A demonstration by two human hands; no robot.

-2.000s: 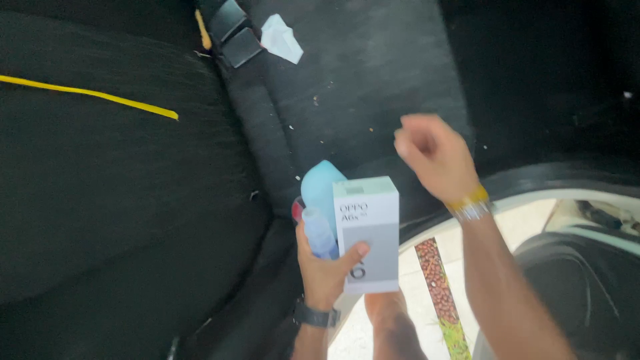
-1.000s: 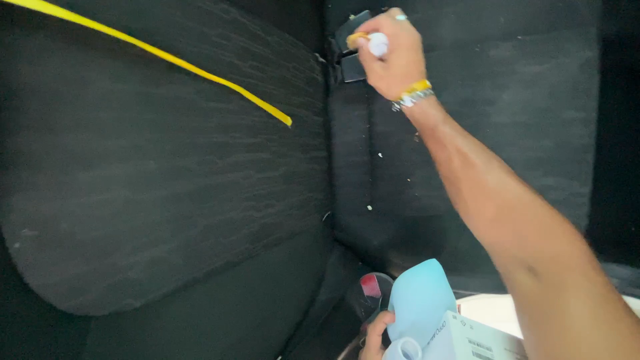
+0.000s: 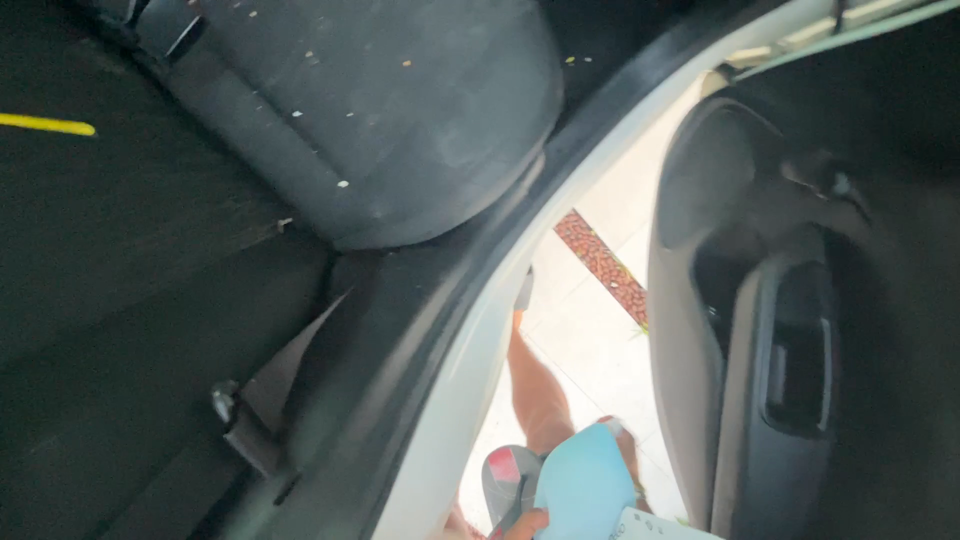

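Note:
At the bottom of the view, only some fingers of my left hand show, closed around a light blue plastic item. A grey and red item and the corner of a white phone box are bunched against it. Fingers that seem to be my right hand's touch the blue item's top edge, but I cannot tell whether they hold anything. The rest of both hands is hidden or out of frame.
A dark car seat has crumbs scattered on it. A yellow strip lies on the backrest at left. The open car door stands at right, a seat belt buckle lower left, and pale paving with a pebble strip lies below.
My right hand has left the seat by the buckles, where it held something white and yellow. The white crumpled piece seen earlier there no longer shows. The view has swung toward the door.

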